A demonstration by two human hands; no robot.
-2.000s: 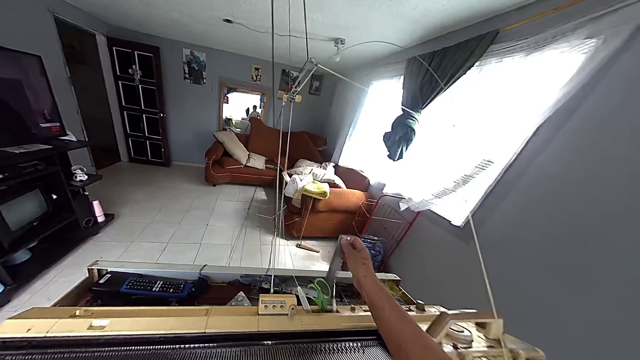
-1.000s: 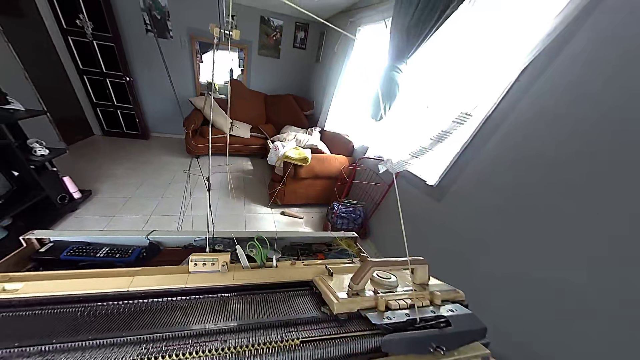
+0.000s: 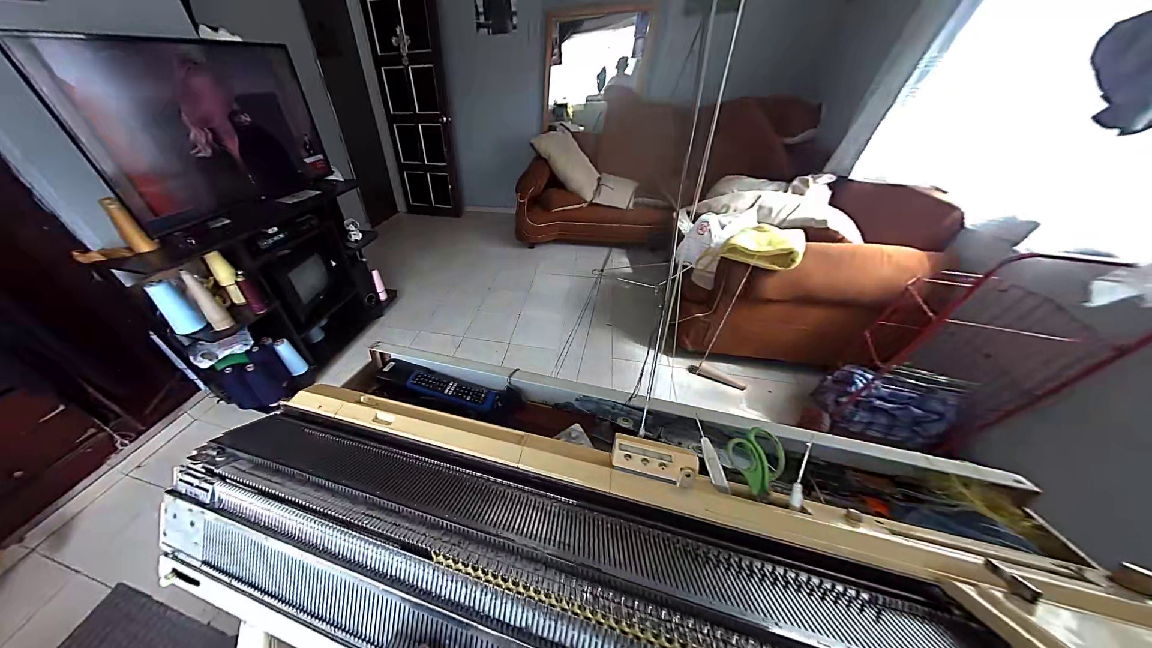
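Neither of my hands shows in the head view now. A knitting machine with a long needle bed (image 3: pixel 540 486) crosses the lower part of the view. Yellow yarn (image 3: pixel 531 589) lies in loops along part of the front needle bed (image 3: pixel 297 549). A cream row counter box (image 3: pixel 654 459) sits on the back rail, with white tools and green-handled scissors (image 3: pixel 756 459) to its right. Part of the cream carriage (image 3: pixel 1053 612) is cut off at the lower right corner. Yarn strands (image 3: pixel 684 225) run up from behind the counter.
Behind the bed, a long tray (image 3: pixel 540 382) holds a remote control (image 3: pixel 450 389). Yarn cones (image 3: pixel 207 301) and a television (image 3: pixel 180 126) stand on the shelf unit at left. Beyond are orange sofas (image 3: pixel 810 297), a wooden-handled tool (image 3: pixel 717 376) on the floor and a red metal frame (image 3: pixel 981 288).
A raised hand and forearm, seen two seconds ago above the back rail, are gone from view. The view has swung left, leaving the carriage mostly out of frame.
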